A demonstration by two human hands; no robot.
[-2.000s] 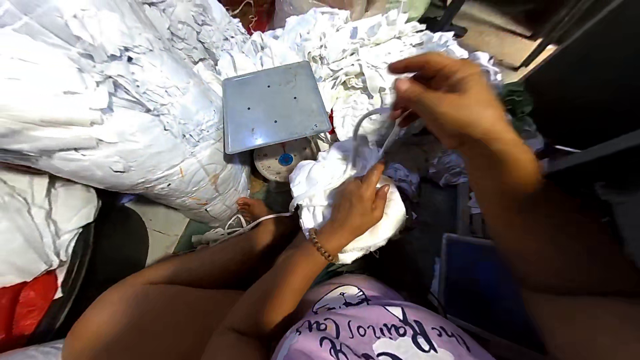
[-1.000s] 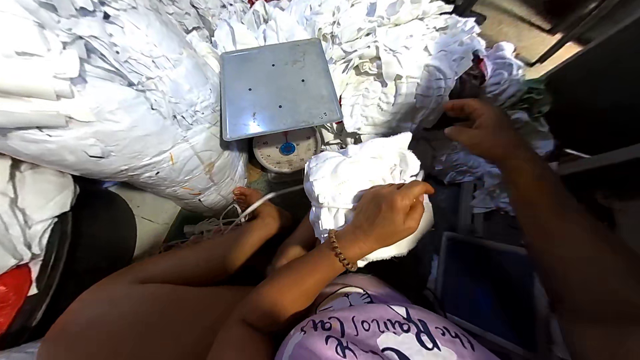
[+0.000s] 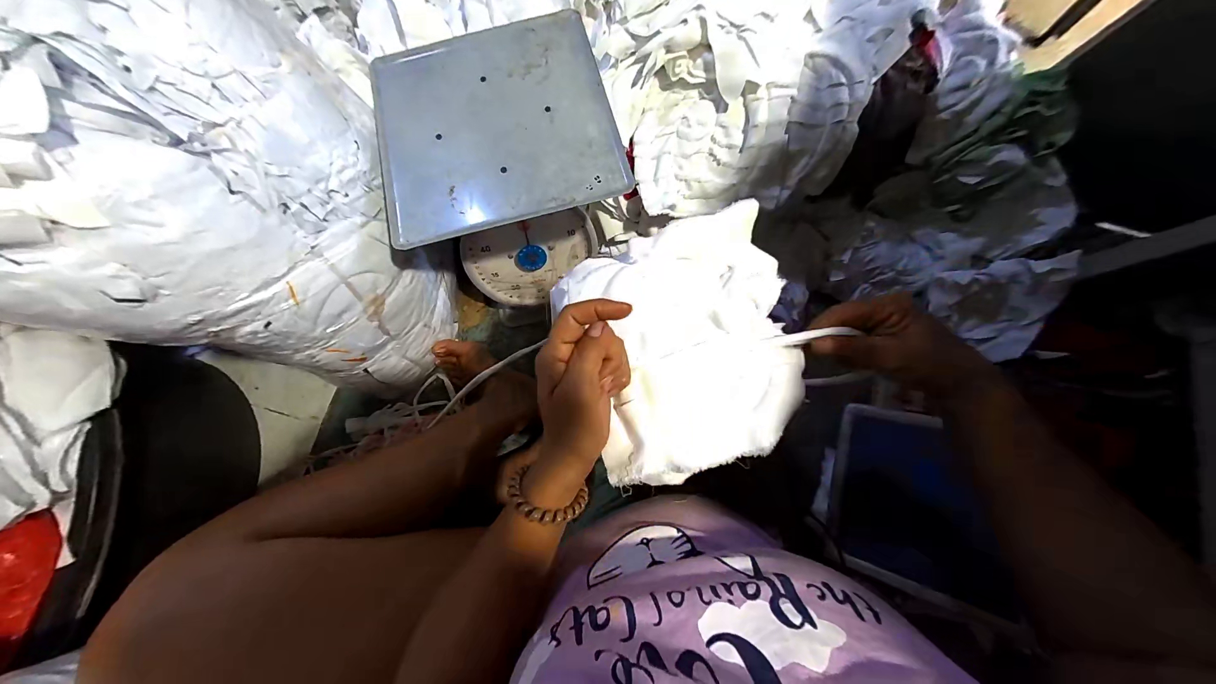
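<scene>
A bundle of white cloth pieces (image 3: 693,351) lies in front of my body. My left hand (image 3: 581,366), with a beaded bracelet on its wrist, is closed against the bundle's left side, on a white cord (image 3: 494,361) that trails down to the left. My right hand (image 3: 879,337) grips the white cord at the bundle's right side, where it runs across to the cloth. Just beyond the bundle stands a dial scale with a flat metal platform (image 3: 503,128) and a round dial (image 3: 527,255) beneath it; nothing rests on the platform.
A large sack of white cloth pieces (image 3: 180,199) stands at the left. More white cloth (image 3: 731,114) is heaped behind the scale and at the right. A dark bin with a pale rim (image 3: 841,475) sits at the lower right. My bare foot (image 3: 465,359) is near the scale.
My right hand has come in from the right to the bundle's side and now grips the cord. My left hand has moved from the top of the bundle to its left side.
</scene>
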